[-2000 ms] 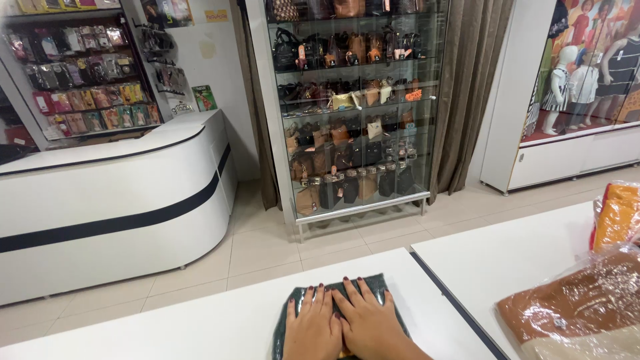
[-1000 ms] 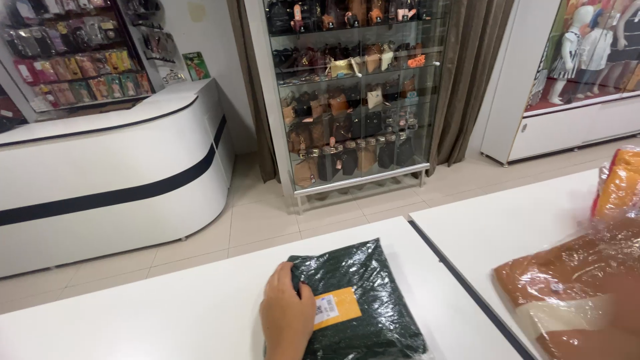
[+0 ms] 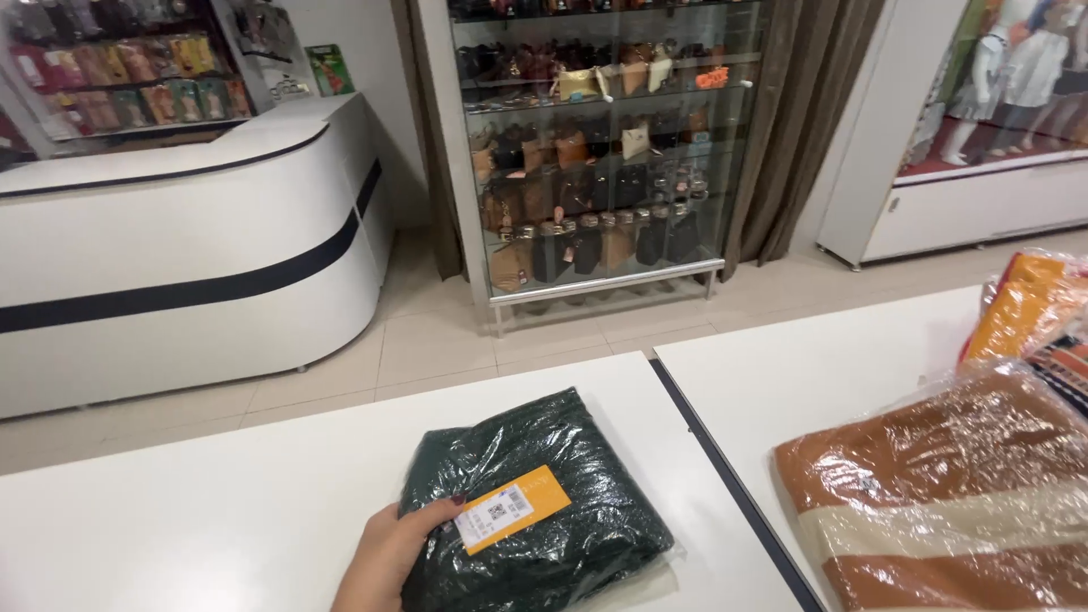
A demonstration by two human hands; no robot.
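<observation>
On the white table lies a folded dark green garment [image 3: 586, 459] in a clear plastic bag, with an orange tag [image 3: 544, 497] that bears a printed white label. My left hand [image 3: 387, 552] grips the bag's left edge, thumb on top beside the tag, its other fingers hidden underneath. My right hand is out of the frame. To the right, a folded brown and cream garment [image 3: 901, 459] lies in clear plastic, nearest to the green one.
A gap with a dark edge [image 3: 722, 467] separates two white tabletops. Yellow and patterned bagged garments [image 3: 1020, 297] sit at the right edge. Beyond stand a curved white counter [image 3: 212, 229], a glass cabinet [image 3: 599, 280] of bags and a display with mannequins [image 3: 977, 93].
Both hands lay flat on the bagged green garment two seconds ago. The right hand has left it and the view; the left has moved to its left edge. The orange tag now shows.
</observation>
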